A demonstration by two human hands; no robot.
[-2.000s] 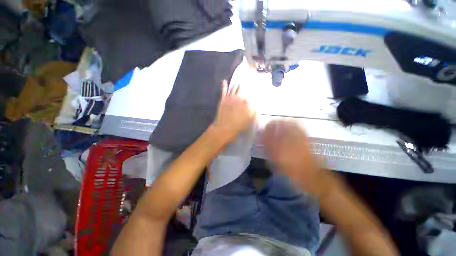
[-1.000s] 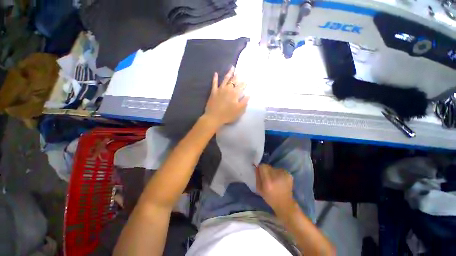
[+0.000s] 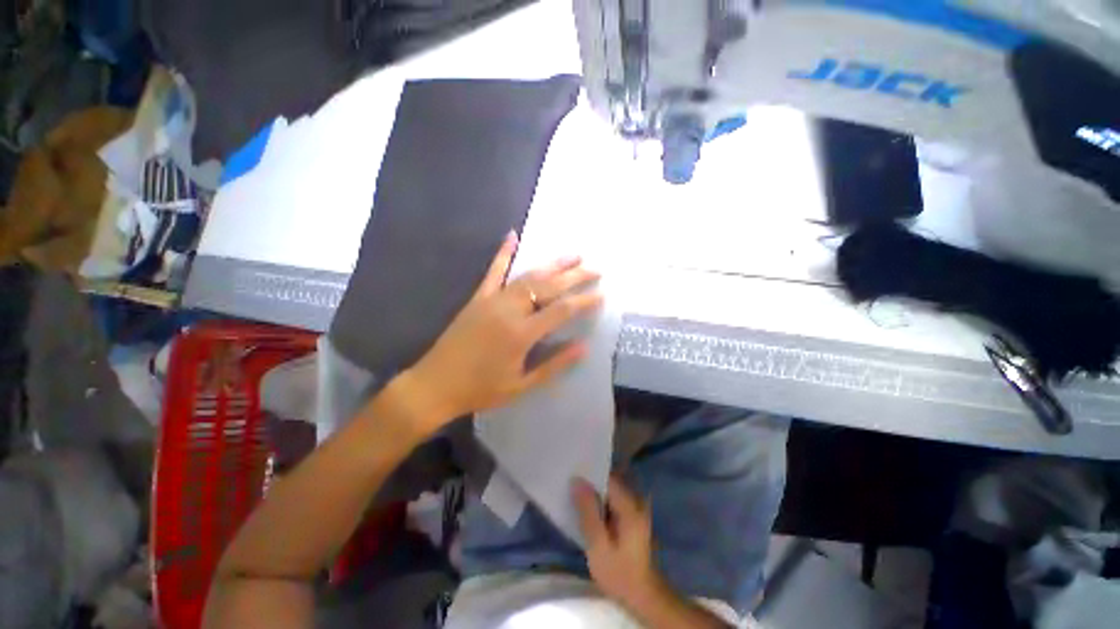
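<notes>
A dark grey fabric panel lies on the white table left of the needle. A pale piece lies along its right side and hangs over the table edge onto the lap. My left hand lies with spread fingers on the pale piece and the panel edge. My right hand pinches the right edge of the pale piece low over the lap. The presser foot area and a grey-blue knob are right of the panel's top.
The white JACK machine head is at upper right. A black fuzzy bundle, a black pad and metal snips lie at right. Dark fabric layers are at back left. A red basket stands left of the lap.
My right hand came down from the table edge and now grips the pale piece, lower than a second ago. My left hand has moved down along the fabric. The view has shifted.
</notes>
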